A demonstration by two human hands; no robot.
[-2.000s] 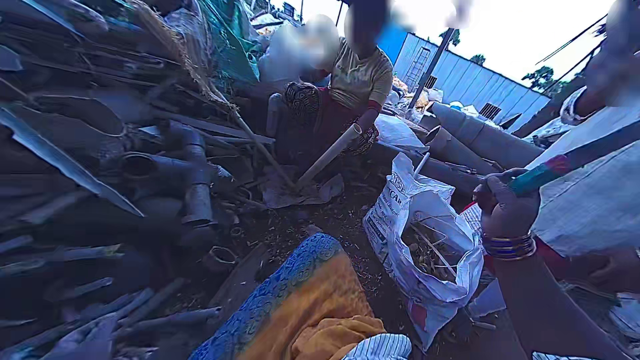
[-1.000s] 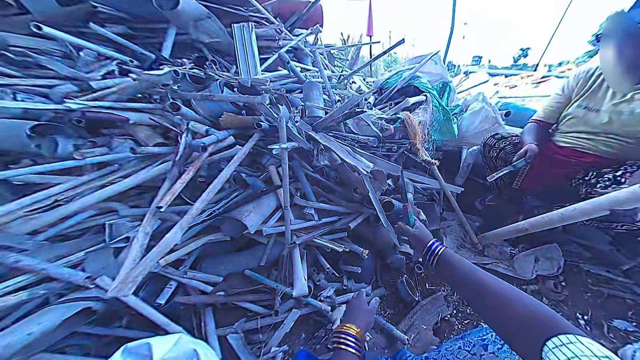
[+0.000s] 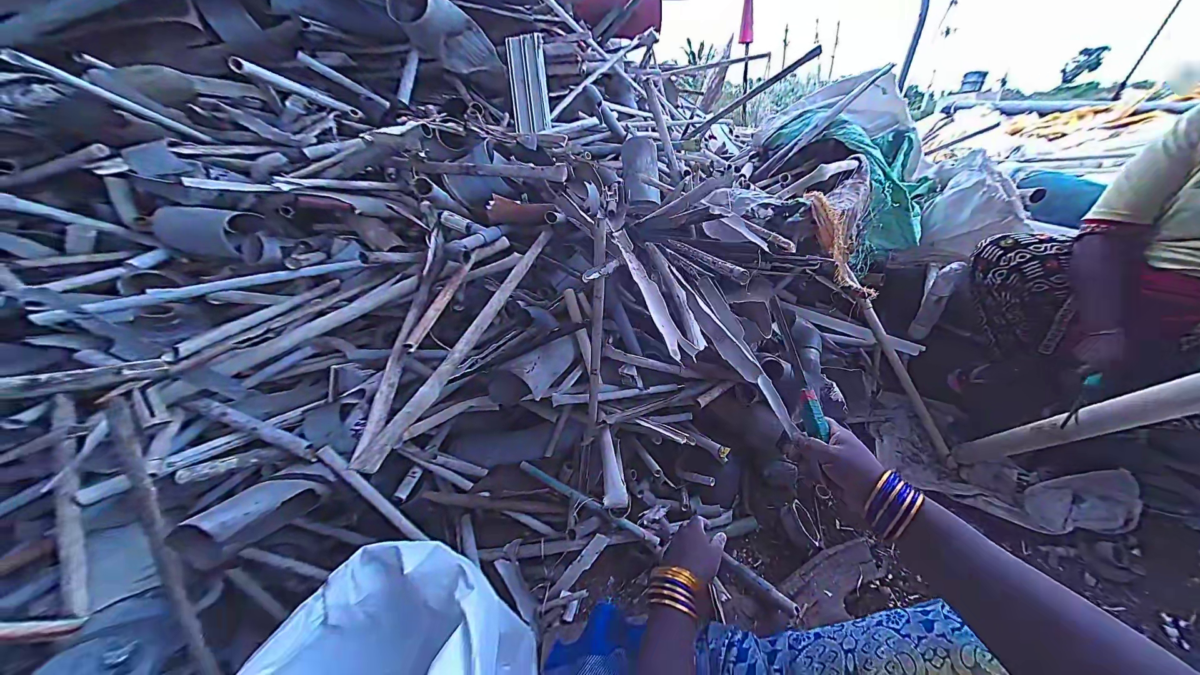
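Observation:
In the lower middle, my left hand (image 3: 692,553), with yellow bangles at the wrist, lies at a thin grey pipe (image 3: 750,583) low in the heap; whether its fingers close on the pipe is unclear. Right of it, my right hand (image 3: 837,469), with blue and gold bangles, grips a blade tool by its green and red handle (image 3: 814,415). The dark blade points up and away from me. Around both hands lies a large heap of scrap plastic pipes (image 3: 469,347), whole and split.
A white sack (image 3: 403,609) stands at the bottom left, beside my patterned blue cloth (image 3: 844,637). At right, a seated person (image 3: 1144,244) is close to a long pale pipe (image 3: 1087,417). Green netting (image 3: 886,178) and a pale plastic bag (image 3: 970,202) lie behind.
The view has swung left from the woven sack to the pipe heap. The blade tool, raised at the right two seconds ago, is now low at the heap's edge in my right hand.

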